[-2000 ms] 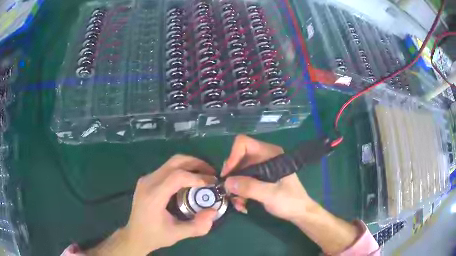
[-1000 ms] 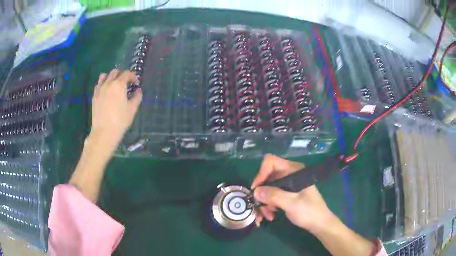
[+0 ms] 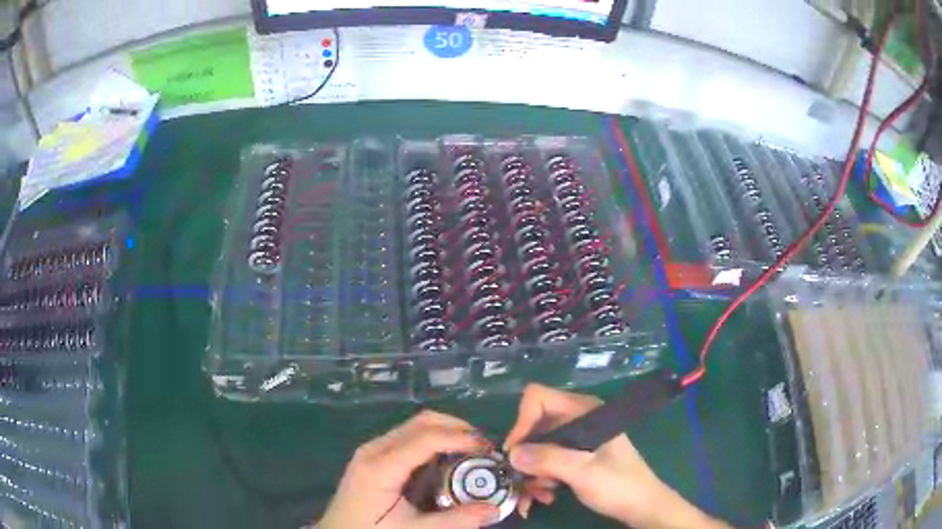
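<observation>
My left hand [image 3: 398, 465] is curled around the left side of the round metal fixture [image 3: 480, 484], with its thumb at the front rim. Pale concentric rings show on the fixture's top. A hair-thin wire shows by my left palm. My right hand [image 3: 578, 465] holds the thick black probe [image 3: 630, 411] like a pen, its tip at the fixture's upper right edge. The fingers hide the tip and any small part there. The main clear tray [image 3: 444, 374] lies behind, with rows of dark, silver-rimmed discs and a short row at its left.
Clear trays stand at the left [image 3: 57, 413], rear right [image 3: 687, 186] and right, the right one over a tan sheet [image 3: 862, 393]. The red probe cable [image 3: 764, 289] loops to the upper right. A monitor [image 3: 439, 16] and papers on a blue holder [image 3: 88, 150] are at the back.
My left hand has come back from the main tray's left row to the fixture. My right hand still holds the probe there. The view has tilted up, showing the monitor.
</observation>
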